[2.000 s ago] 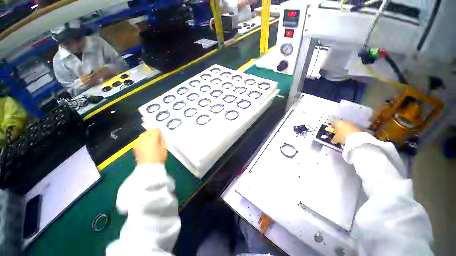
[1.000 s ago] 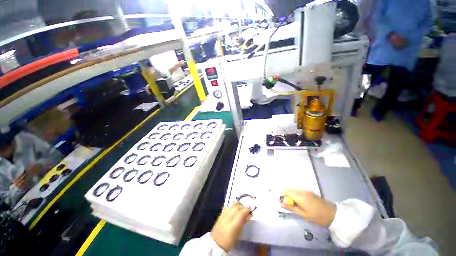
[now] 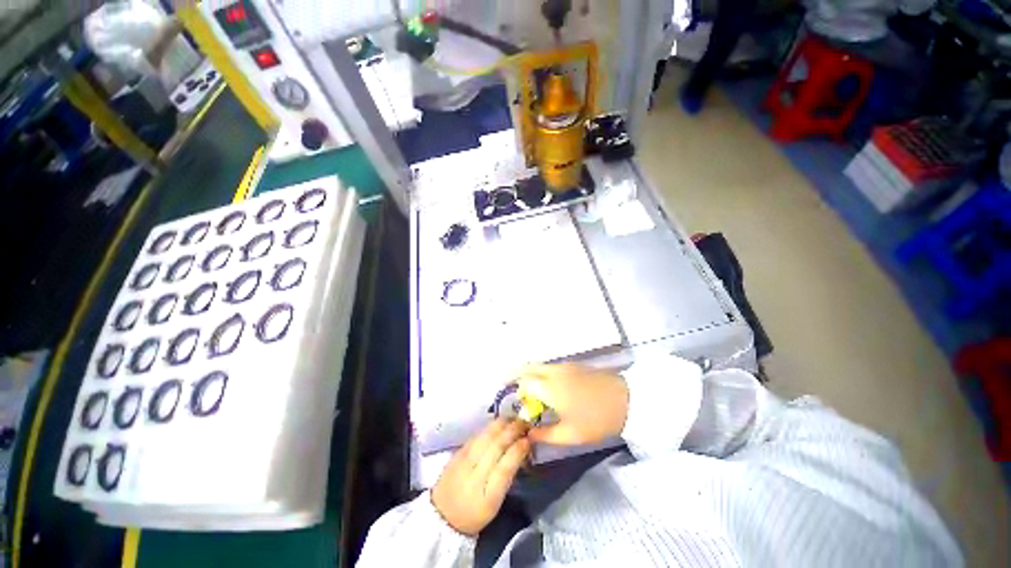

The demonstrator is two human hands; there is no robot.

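Observation:
My left hand point(image 3: 481, 475) and my right hand point(image 3: 577, 402) are together at the front edge of the pale worktable. A black ring point(image 3: 507, 402) is between them, partly hidden; the fingers of my left hand are at its lower side. My right hand holds a small yellow tool point(image 3: 532, 406) at the ring. A lone ring point(image 3: 458, 293) lies on the worktable, with a small dark cluster point(image 3: 455, 235) behind it. A black fixture point(image 3: 504, 200) with round seats lies below the amber machine head point(image 3: 561, 139).
Stacked white foam trays point(image 3: 211, 455) with rows of black rings stand on the green conveyor at the left. A white control box point(image 3: 290, 93) is at the back left. Red stools point(image 3: 820, 89) and boxes point(image 3: 916, 155) are on the floor at the right.
The view has turned right. My left hand has taken hold of a ring from the worktable front, and my right hand has brought the yellow tool to it.

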